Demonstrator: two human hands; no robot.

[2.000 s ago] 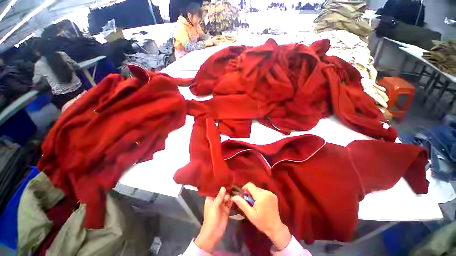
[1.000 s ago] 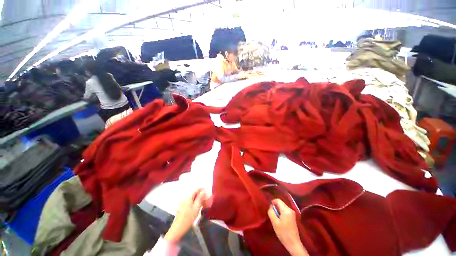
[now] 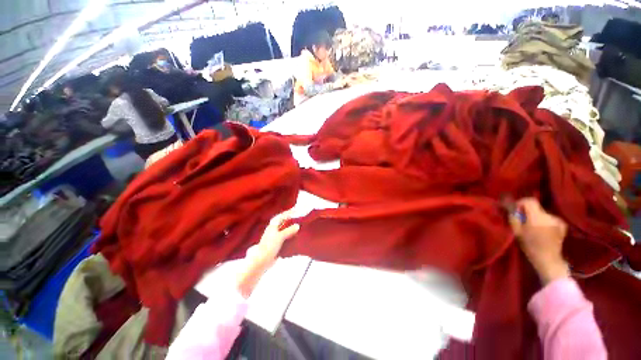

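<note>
A red garment lies in front of me, with one sleeve stretched sideways across the white table. My left hand grips the sleeve's narrow end at the left. My right hand is at the garment's shoulder area on the right. It is closed around a small dark and bluish tool, which looks like thread snips, mostly hidden by the fingers. Whether it also pinches the cloth is unclear. A pale curved line of tape shows at the right, below my right hand.
A large heap of red garments lies behind. Another red pile hangs over the table's left edge above an olive sack. Pale stacks and an orange stool are at the right. Two people are beyond the table.
My right hand has moved right and up. My left hand has moved slightly up and now holds the sleeve end. The sleeve is pulled out straight, and the garment has shifted right, uncovering the table's front.
</note>
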